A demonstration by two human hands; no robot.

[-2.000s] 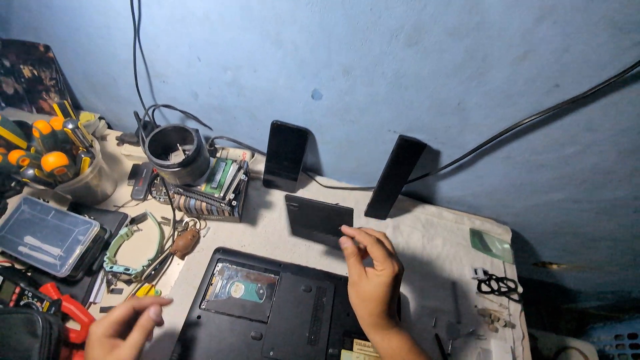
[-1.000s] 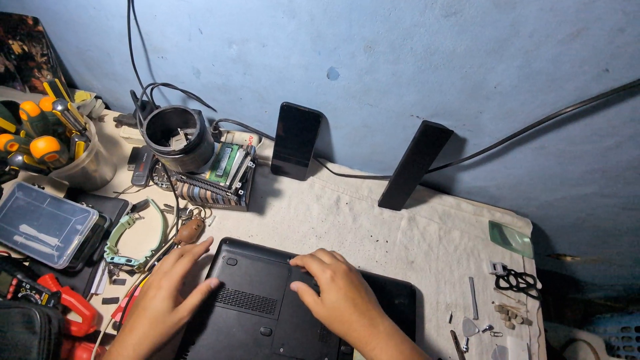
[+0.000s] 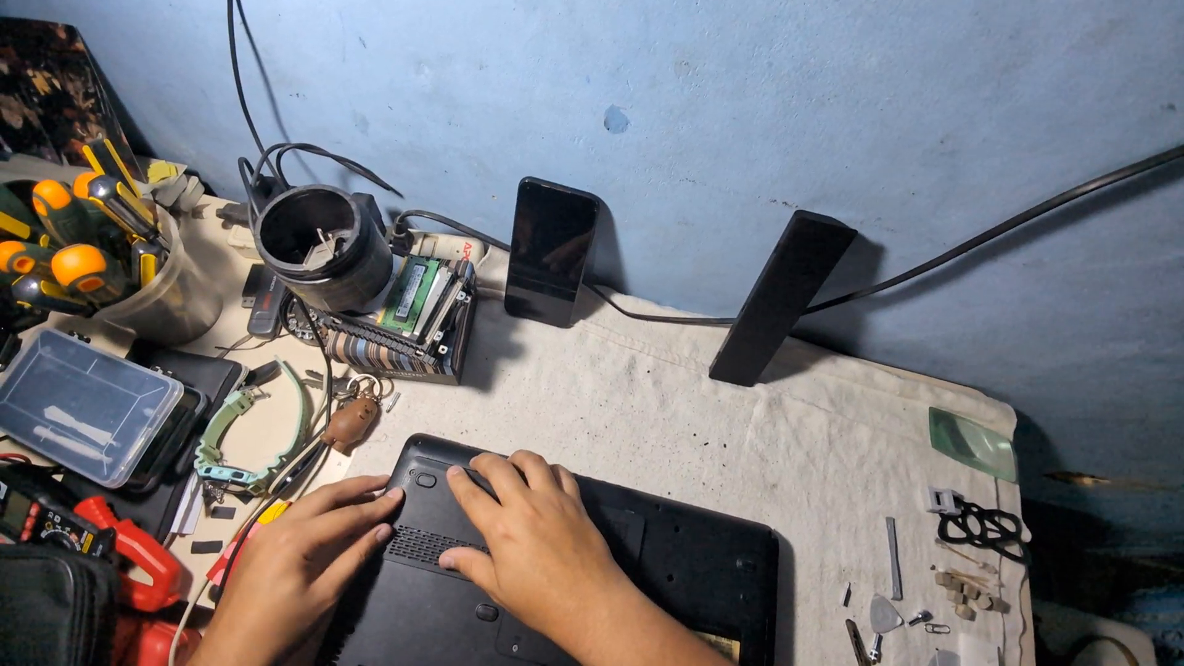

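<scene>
A black laptop point(image 3: 435, 592) lies bottom side up on the cloth-covered table, its vent grille and rubber feet showing. My right hand point(image 3: 527, 536) rests on its underside with the fingers spread near the far edge and the thumb beside the vent. Against the laptop's left edge, my left hand point(image 3: 305, 555) touches the corner area with its fingertips, the fingers extended and slightly apart. Part of the laptop is hidden under my right forearm, and its near edge is out of view.
A smartphone point(image 3: 552, 250) and a black battery pack point(image 3: 782, 296) lean against the wall. At left are a tub of screwdrivers point(image 3: 176, 287), a black cup point(image 3: 324, 250) by memory modules point(image 3: 410, 294), a plastic case point(image 3: 88, 407) and a watch strap point(image 3: 301, 416). Screws point(image 3: 920, 617) lie right.
Two seconds ago my right hand held a dark panel above the laptop, whose drive bay showed; by one second ago the panel was down and both hands were on the laptop. Since then my right hand has moved left.
</scene>
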